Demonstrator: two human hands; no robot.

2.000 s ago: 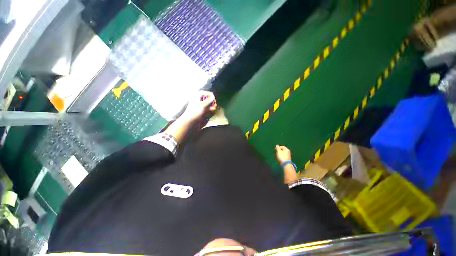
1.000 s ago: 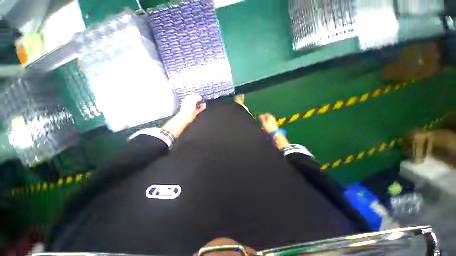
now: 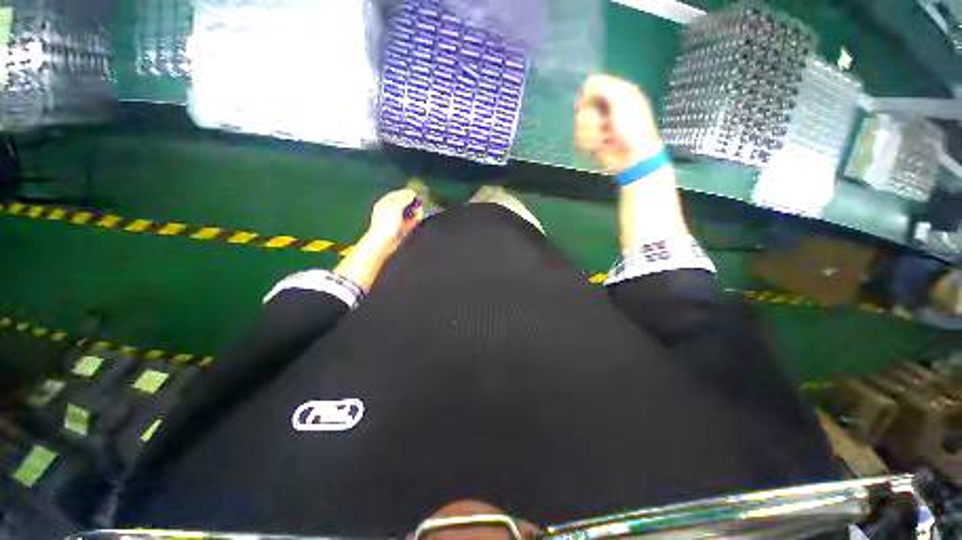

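A purple blister tray [image 3: 454, 90] with rows of pockets lies on the green bench at its front edge. My left hand [image 3: 392, 216] is low in front of my body, below the bench edge, with its fingers closed on a small dark purple part [image 3: 412, 209]; its exact kind is unclear. My right hand [image 3: 617, 121], with a blue wristband, is raised over the green bench to the right of the purple tray. It is blurred, its fingers look curled, and I cannot tell if it holds anything.
Clear and whitish trays [image 3: 285, 74] lie left of the purple one. Stacked blister trays [image 3: 738, 84] stand on the bench at right. Yellow-black tape [image 3: 190, 230] crosses the green floor. Dark stacks with pale labels [image 3: 79, 422] are at lower left, brown cartons [image 3: 907, 406] at lower right.
The view has turned right, bringing the purple tray in front and the right-hand stacks closer. My right hand has risen from beside my body to over the bench. My left hand stays low.
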